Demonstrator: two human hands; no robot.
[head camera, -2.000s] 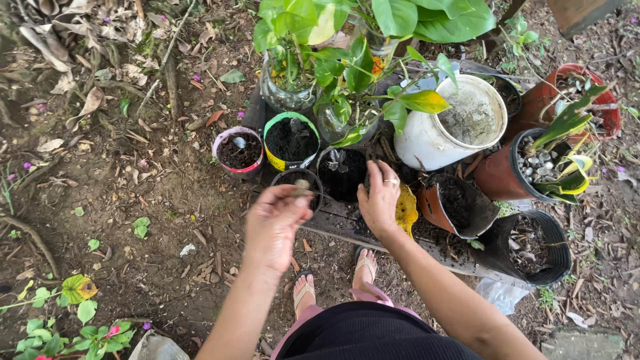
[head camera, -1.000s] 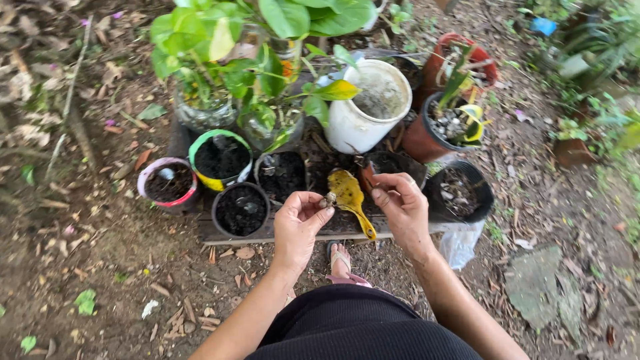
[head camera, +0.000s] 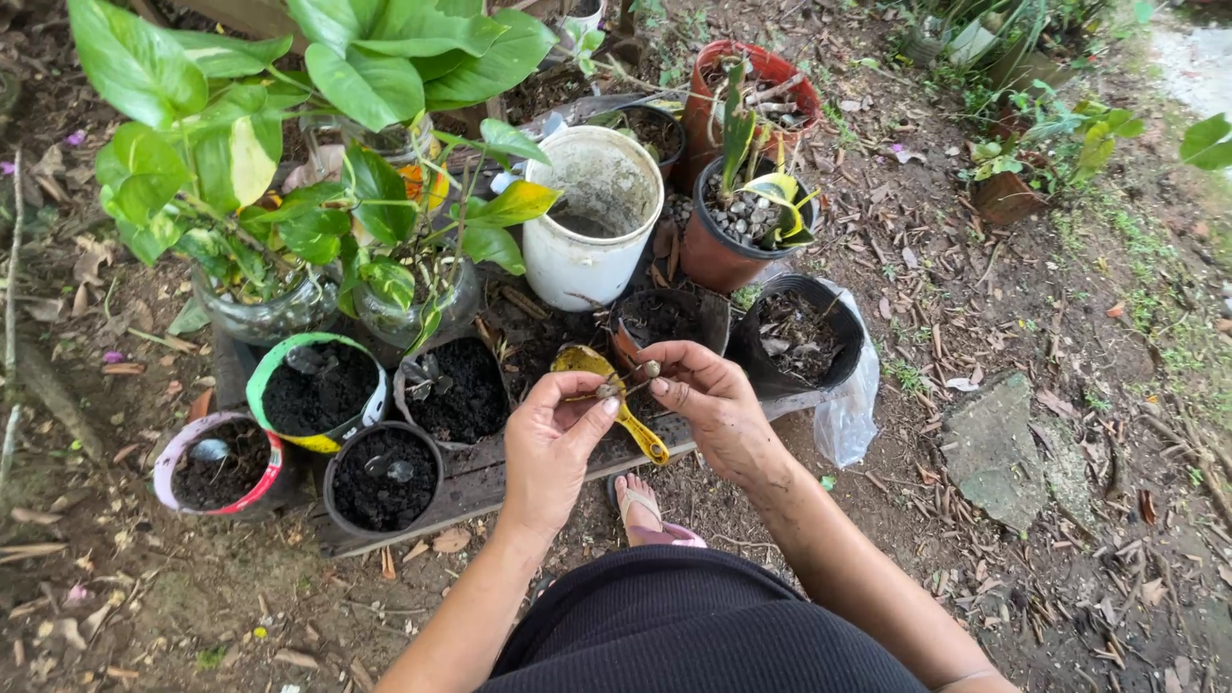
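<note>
Between the fingertips of my left hand (head camera: 558, 443) is a small brownish piece, perhaps a bulb or cutting. My right hand (head camera: 707, 409) pinches a similar small piece (head camera: 652, 369) with a thin stem, close to the left fingertips. Beneath both hands a yellow plastic scoop (head camera: 643, 433) lies on the wooden board. To the left stand a green-rimmed pot (head camera: 322, 390), a pink-rimmed pot (head camera: 217, 465), a dark round pot (head camera: 383, 479) and a grey pot (head camera: 454, 393), all with dark soil and small leaves on top.
A white plastic bucket (head camera: 587, 260) stands behind the scoop. Glass jars (head camera: 269, 306) with leafy pothos are at back left. A black pot (head camera: 804, 337), a brown pot with a variegated plant (head camera: 722, 255) and a red pot (head camera: 703, 96) stand at right. A wooden board (head camera: 476, 491) carries the pots.
My left hand has let go of the dark round pot, which now stands in front of the others. My right hand has moved off the pots and now holds a small piece. The view has shifted right.
</note>
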